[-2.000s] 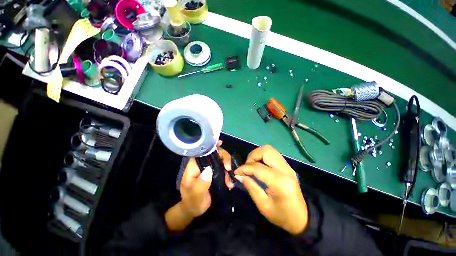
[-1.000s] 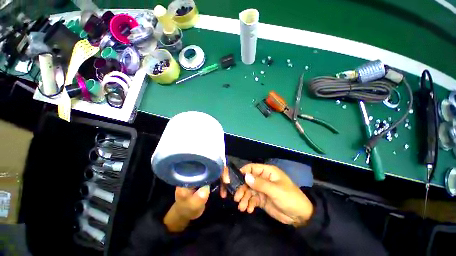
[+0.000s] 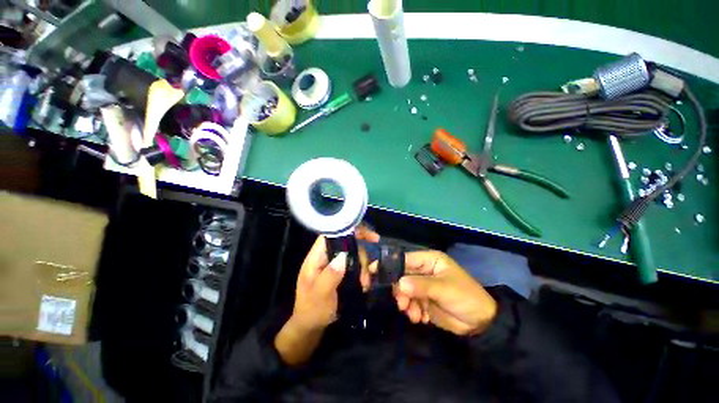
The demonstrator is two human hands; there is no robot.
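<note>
A white, ring-faced hair dryer head [image 3: 327,197] is up over the lap, just in front of the bench edge, its round opening facing me. Its black handle [image 3: 342,260] points down toward me. My left hand [image 3: 317,287] is closed around the handle, thumb on its front. My right hand [image 3: 441,293] pinches a small dark piece [image 3: 389,265] just right of the handle. Whether that piece touches the handle cannot be told. The lower handle blends into the dark clothing.
On the green bench are a white tube [image 3: 392,47], orange-and-green pliers [image 3: 478,164], a black clip [image 3: 430,160], a coiled cord [image 3: 591,114] and green screwdrivers [image 3: 643,250]. Screw cups [image 3: 272,114] and a parts tray [image 3: 232,177] stand left, above a black crate [image 3: 229,260].
The dryer head has turned from showing its white side to showing its ring face. The right hand holds the dark piece higher, more upright. The view has shifted; a cardboard box shows more at left.
</note>
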